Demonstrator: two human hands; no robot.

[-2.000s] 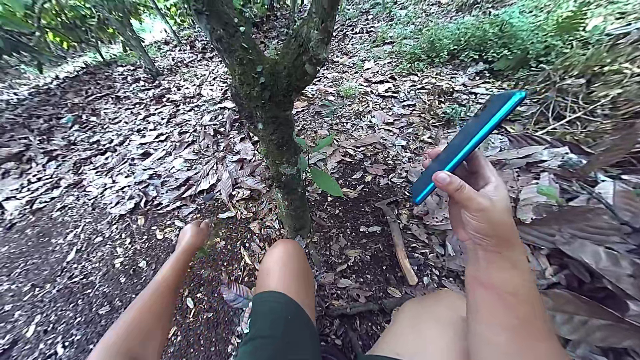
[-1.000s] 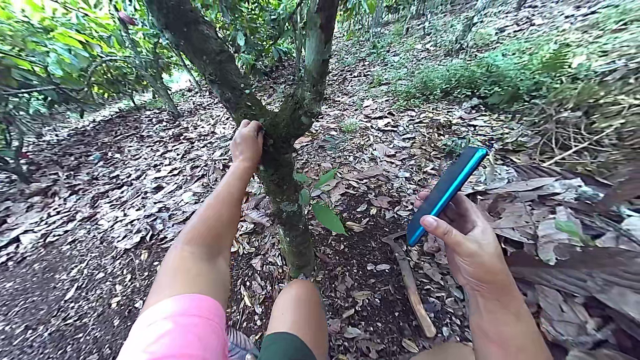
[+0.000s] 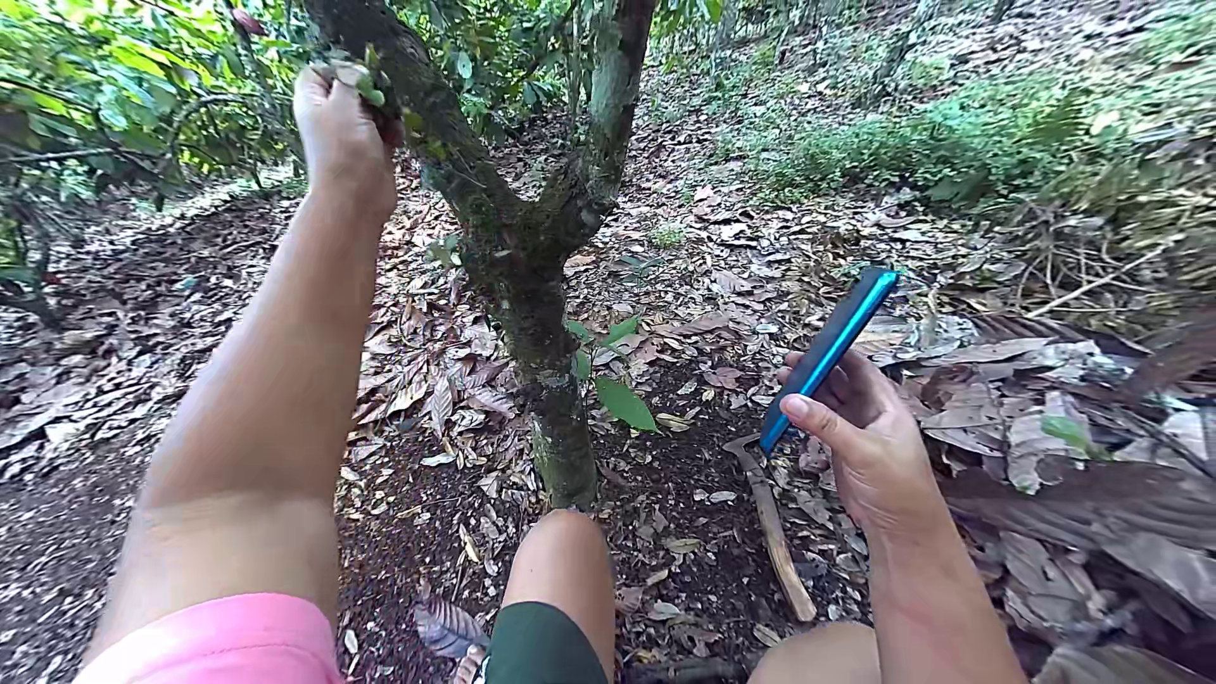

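Note:
My left hand [image 3: 344, 133] is raised against the left limb of a forked tree trunk [image 3: 532, 256], its fingers closed around small green leafy growth [image 3: 369, 87] by the bark. Whether that growth is still attached to the limb I cannot tell. On the right, my right hand [image 3: 860, 432] holds a smartphone [image 3: 826, 356] with a blue edge, tilted, its dark face turned to the left. Beneath the phone, a tool with a curved wooden handle [image 3: 779, 541] lies on the soil; its far end is thin and bent.
Dry leaves [image 3: 1007, 408] cover the ground. A green-leaved shoot [image 3: 622, 404] stands beside the trunk base. My bent knee [image 3: 565, 560] is close to the trunk. Leafy branches [image 3: 123, 104] hang at upper left, and low green plants [image 3: 912, 142] grow behind at right.
My left hand has risen from near the ground, past the trunk's fork, to high on the left limb. My right hand still holds the phone. The view has tilted up somewhat.

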